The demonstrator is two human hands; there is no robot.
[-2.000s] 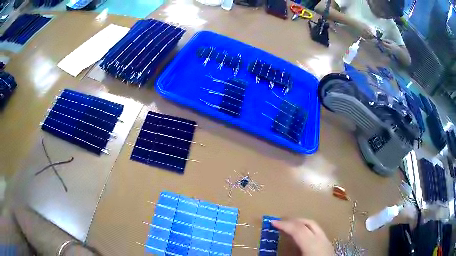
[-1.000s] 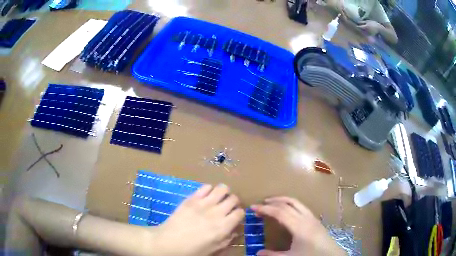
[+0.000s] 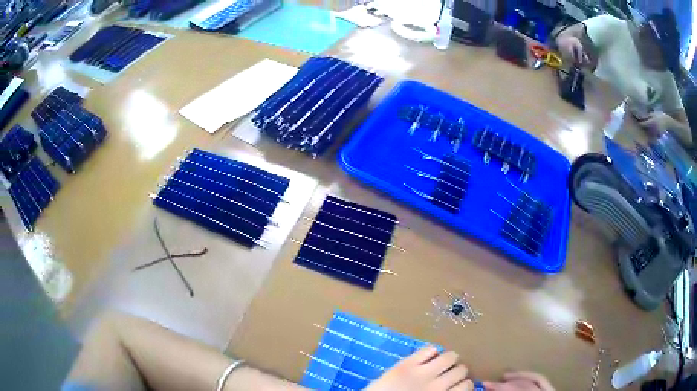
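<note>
A light blue solar cell string point(image 3: 353, 353) lies face up at the bottom centre, its lower part cut off by the frame edge. My left hand point(image 3: 424, 373) rests over its right end with fingers bent; the fingertips' hold is unclear. My right hand point(image 3: 523, 382) shows only in part at the bottom edge, just right of my left hand. A sliver of blue cell point(image 3: 479, 386) shows between the hands; the rest is hidden. A dark navy string point(image 3: 349, 240) and a wider dark string point(image 3: 222, 197) lie beyond them.
A blue tray point(image 3: 365, 169) holds several cell pieces. A stack of strings point(image 3: 317, 103) stands left of it. A wire-scrap clump point(image 3: 457, 308), an orange-brown scrap point(image 3: 585, 331), a white bottle point(image 3: 636, 369) and a grey machine point(image 3: 649, 260) are rightward. Another person point(image 3: 623, 57) sits at the upper right.
The view has swung left, so the bench things appear further right. My left hand came in over the light blue string. My right hand is now mostly below the frame, with the narrow cell piece largely hidden.
</note>
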